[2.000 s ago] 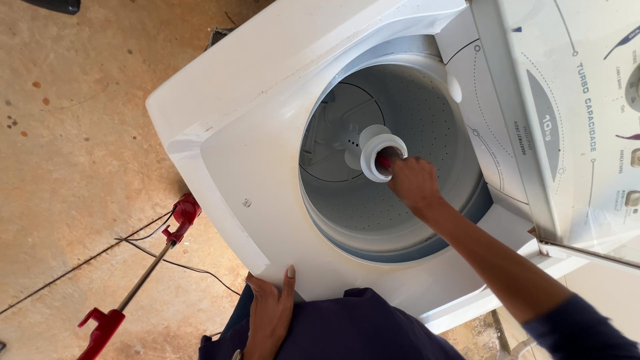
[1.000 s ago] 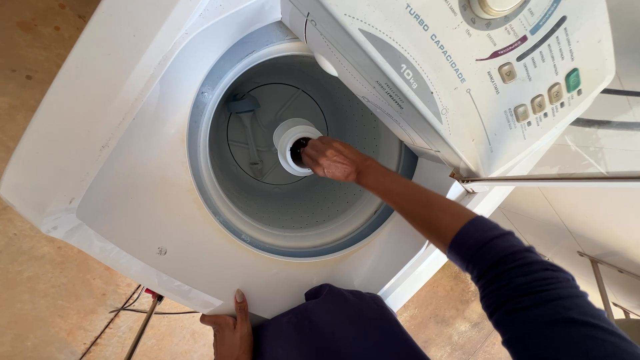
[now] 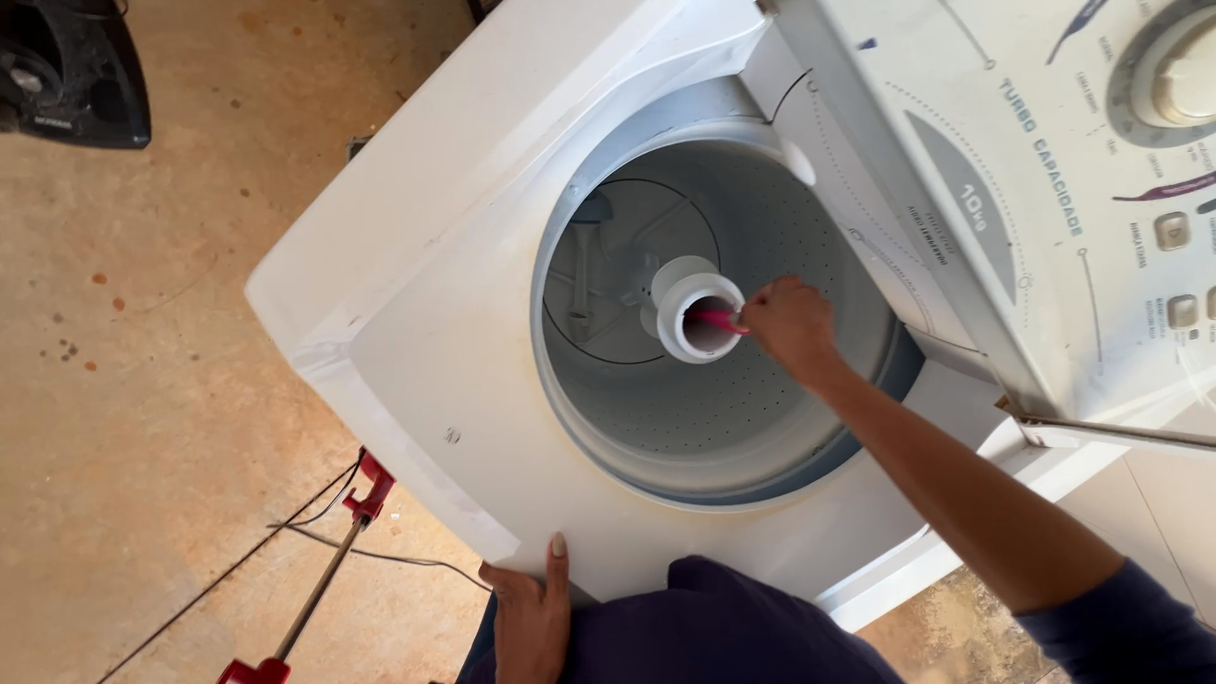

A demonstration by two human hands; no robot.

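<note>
My right hand (image 3: 790,321) grips a pink-handled tool (image 3: 714,318), whose far end is hidden inside the open white top of the agitator (image 3: 676,309). That post stands in the middle of the perforated drum (image 3: 760,399) of a white top-loading washing machine (image 3: 437,380). My left hand (image 3: 532,617) rests on the machine's near edge, thumb up on the rim and fingers down over the side. It holds no object that I can see. On the drum's bottom, a blue-and-white piece (image 3: 584,256) shows beside the agitator.
The control panel (image 3: 1064,218) with knob and buttons lies to the right of the drum. A red-handled metal pole (image 3: 323,579) and dark cords (image 3: 408,560) are at the lower left. A black clothes iron (image 3: 76,76) is on the concrete floor (image 3: 142,380), upper left.
The pink handle shows more plainly between my right hand and the agitator's top than one second ago. My left hand stays at the machine's edge. The view has shifted and turned.
</note>
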